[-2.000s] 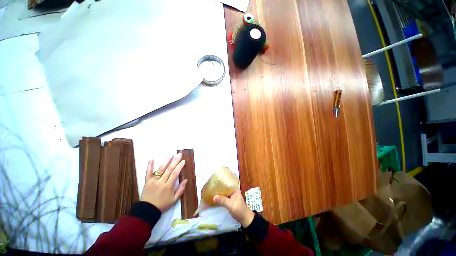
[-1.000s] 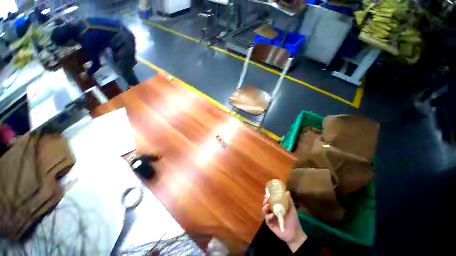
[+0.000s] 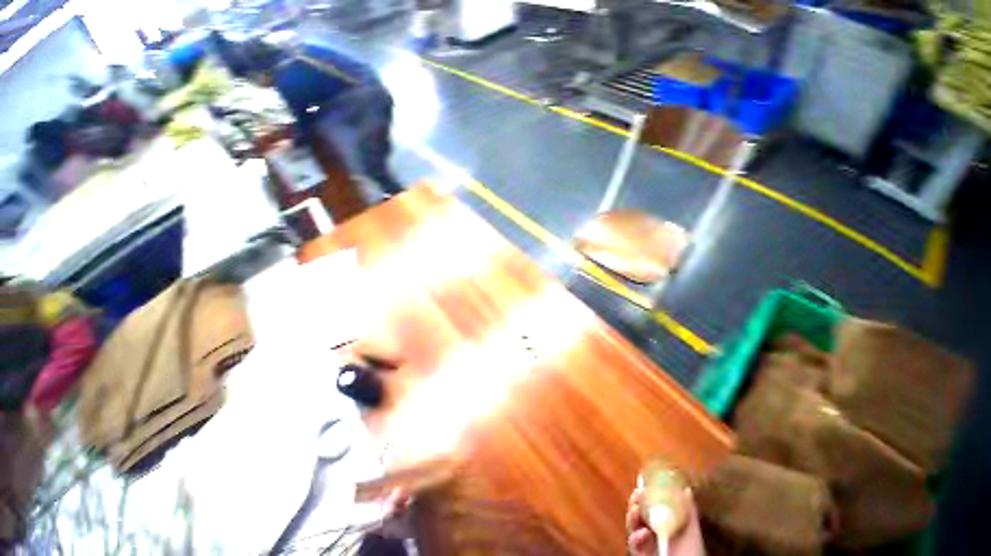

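My right hand [image 3: 685,530] is cut off by the bottom edge, its fingers wrapped around the amber-yellow glue bottle [image 3: 664,494], whose pale nozzle points down towards the wearer. My left hand [image 3: 400,503] is small and blurred at the lower middle. It holds a brown strip [image 3: 408,480] that lies across the view where the white surface meets the wood. Most of the left hand is hidden or lost in blur.
A black thread cone [image 3: 360,384] and a tape roll [image 3: 335,439] are on the bench. Brown panels [image 3: 163,364] are piled at left. A green crate [image 3: 750,348] of brown pieces stands right, a chair [image 3: 634,245] beyond the wooden table [image 3: 511,369]. A person [image 3: 342,103] bends at the back; others are left.
The view has swung up from the bench to the room. The right hand with the bottle sits lower and further right than a second ago. The left hand with a strip has come into view.
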